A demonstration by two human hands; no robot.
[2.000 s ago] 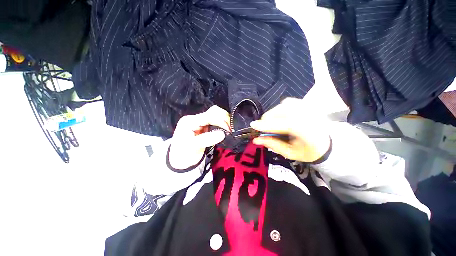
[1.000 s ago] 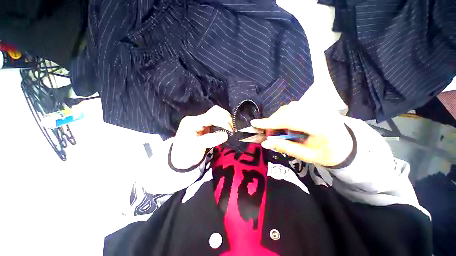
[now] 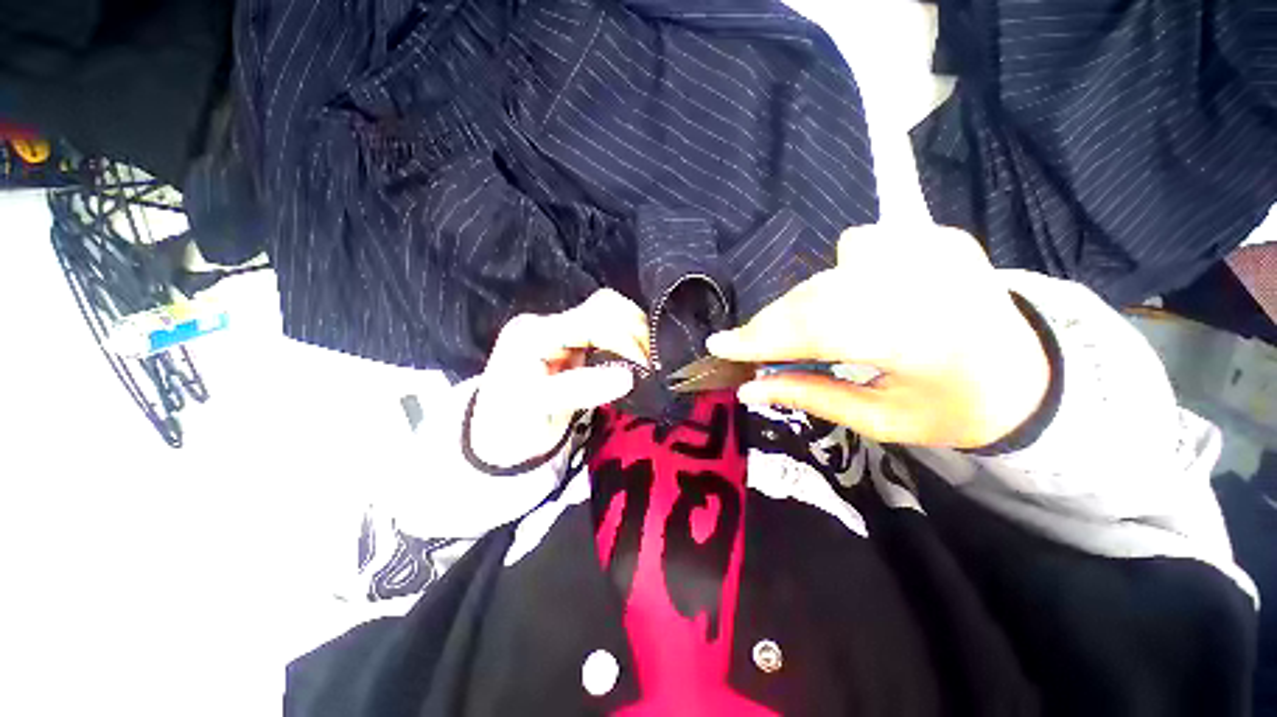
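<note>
A dark pinstriped garment spreads from the table down to my front. Its zipper forms a curved loop of small metallic teeth. My left hand pinches the garment's edge at the lower left end of the zipper. My right hand holds small thread snips, with their blades pointing left at the cloth just below the zipper loop. The blade tips are close to my left fingertips. Whether they touch a thread is too small to tell.
Another pinstriped garment lies at the right. A plain dark heap is at the upper left. Black looped hanger-like shapes lie at the left beside a small blue-and-white item. The white table shows at the left.
The snips' blades were apart a second ago and are now nearer together. My right hand and sleeve have shifted right and slightly up. My left hand has barely moved.
</note>
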